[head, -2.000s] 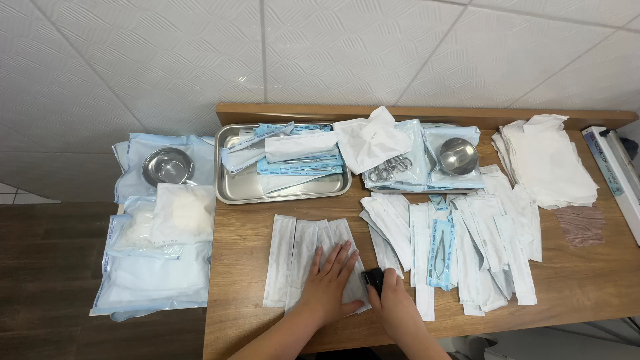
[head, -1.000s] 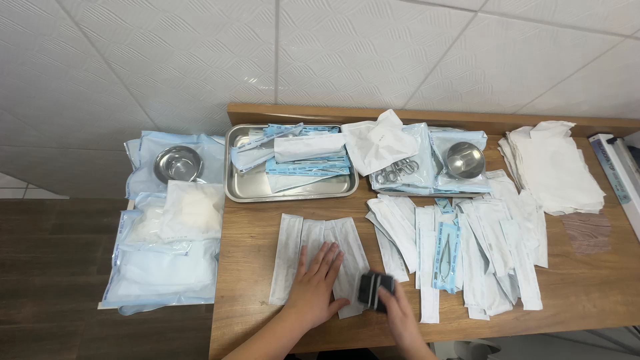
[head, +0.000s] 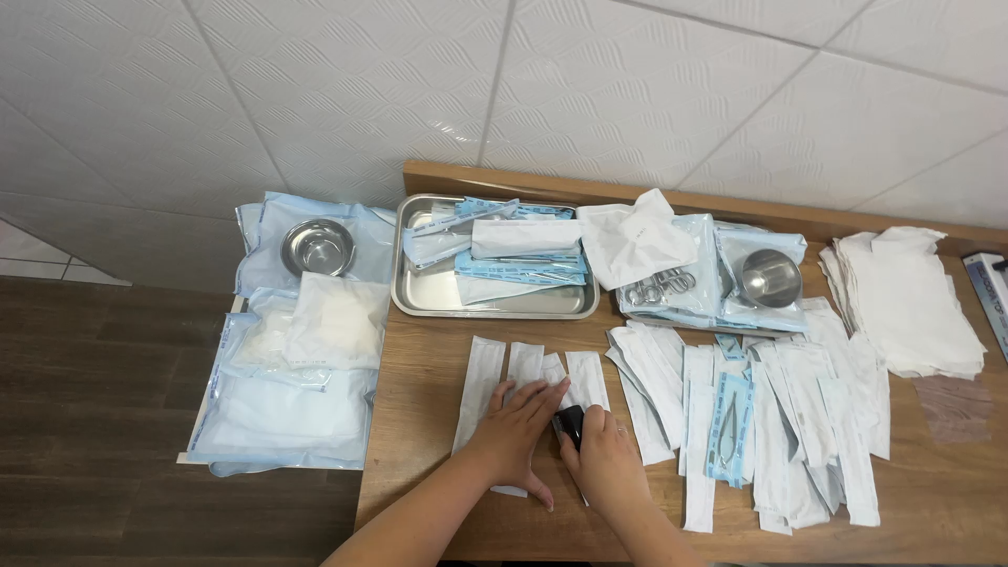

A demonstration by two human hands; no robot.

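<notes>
Several white paper-backed sterilization pouches (head: pixel 480 386) lie side by side at the front of the wooden table. My left hand (head: pixel 516 433) rests on them, fingers spread, holding nothing. Close beside it, my right hand (head: pixel 602 457) grips a small black stamp-like device (head: pixel 570 425) against the pouches at the right of the row. More narrow pouches (head: pixel 646 386) lie right of my hands. Among them a blue-edged pouch (head: pixel 731 429) shows metal tweezers through its clear side. The underside of the black device is hidden.
Behind my hands stands a steel tray (head: pixel 496 313) of pouches. Right of it are packed scissors-like instruments (head: pixel 657 287) and a steel cup (head: pixel 772 278). White folded sheets (head: pixel 913 299) sit at the right. At the left are a steel bowl (head: pixel 318 248) and packed white material (head: pixel 291 417).
The black device, apart from the pouches one second ago, is now against them in my right hand. The pouches under my left hand have shifted and spread apart.
</notes>
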